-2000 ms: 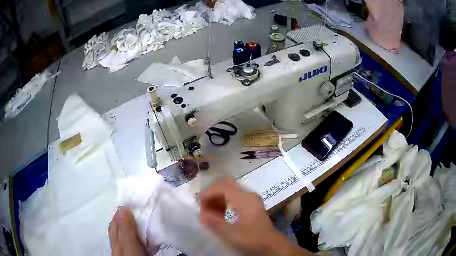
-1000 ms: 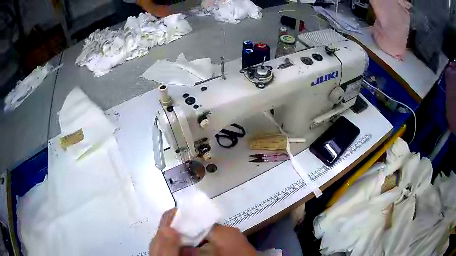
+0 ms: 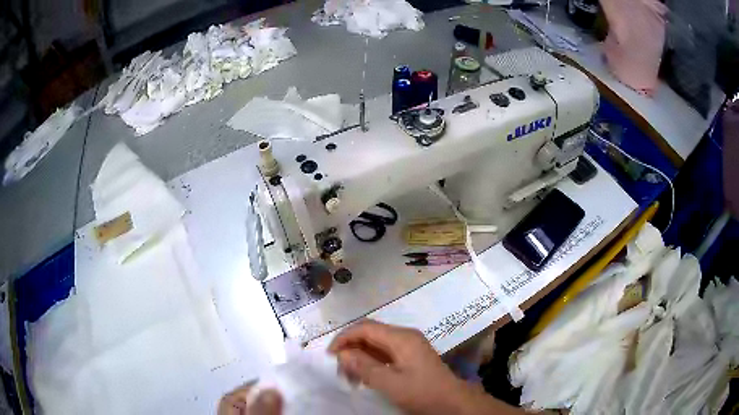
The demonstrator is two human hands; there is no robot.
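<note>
A crumpled white cloth piece [image 3: 312, 384] is held between my two hands, in front of the sewing machine [image 3: 454, 154] and below its needle plate [image 3: 290, 290]. My left hand [image 3: 253, 400] grips its left side and is cut off by the bottom edge. My right hand [image 3: 397, 365] pinches its upper right side with thumb and fingers. The cloth's lower part is out of the picture. No cloth lies under the presser foot. Flat white panels [image 3: 146, 324] lie left of the machine, with a tan ticket [image 3: 113, 228] on top.
On the machine bed are black-handled scissors [image 3: 373, 222], snips [image 3: 437, 258], a yellowish block [image 3: 435, 234] and a white tape [image 3: 484, 271]. A phone [image 3: 544, 228] lies at right. White bundles [image 3: 624, 340] hang beyond a yellow rail [image 3: 595, 267]. White heaps [image 3: 202, 69] lie on the grey table behind.
Both hands and the cloth have shifted; my right hand has come up and right, my left hand down and left. The white heap behind has moved left, and a hand above it is gone.
</note>
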